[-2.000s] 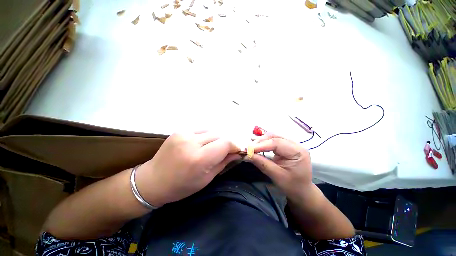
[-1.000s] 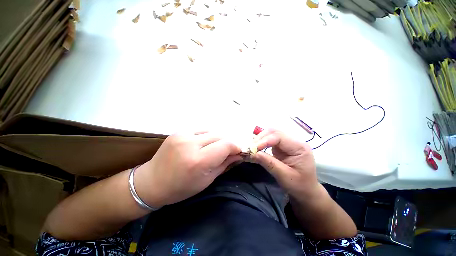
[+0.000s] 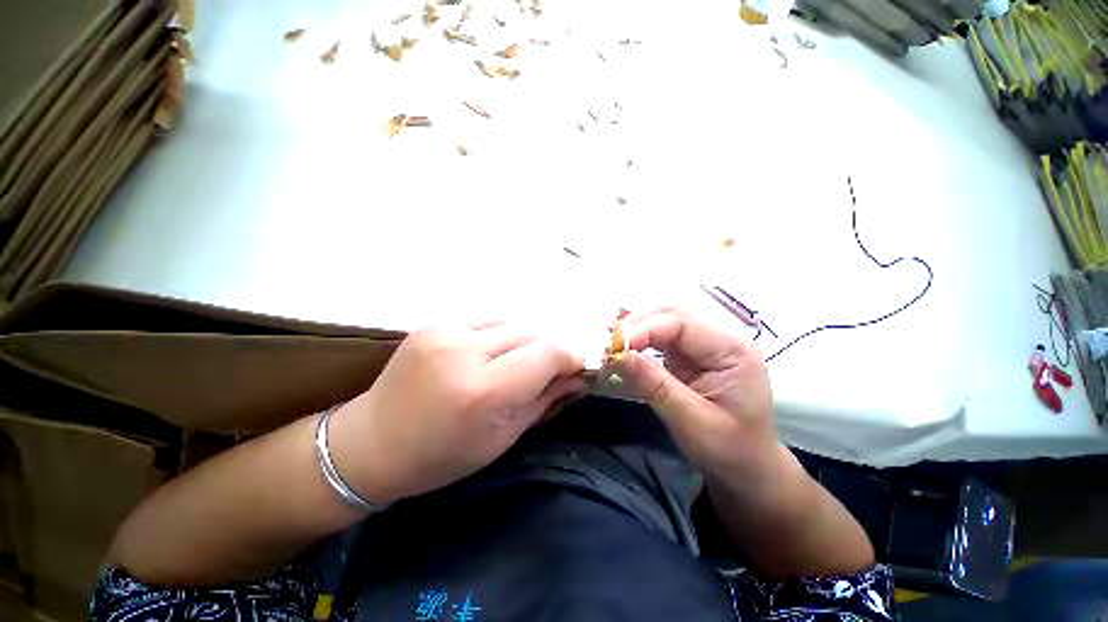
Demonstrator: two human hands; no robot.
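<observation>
The brown fabric piece (image 3: pixel 219 371) lies along the table's near edge at the left, and its end runs into my left hand. My left hand (image 3: pixel 468 389) pinches the piece's tip near the middle. My right hand (image 3: pixel 705 383) pinches the tan-yellow binding end (image 3: pixel 617 343) right beside the left fingertips. A small bit of red shows just behind the right fingertips; most of it is hidden. The pink-purple thread snips (image 3: pixel 733 305) lie on the white table behind my right hand, with the dark cord (image 3: pixel 855 324) looping to the right.
Tan binding offcuts (image 3: pixel 395 49) are scattered at the far side of the white table (image 3: pixel 304 219). Stacked brown pieces (image 3: pixel 91 134) stand at the left. Grey pieces with yellow edges (image 3: pixel 1075 182) are stacked at the right. Red and pink small tools (image 3: pixel 1047 379) lie near the right edge.
My right hand has shifted slightly right, and the binding end now stands up between its fingertips. The red thing behind them is more hidden. My left hand has stayed nearly still.
</observation>
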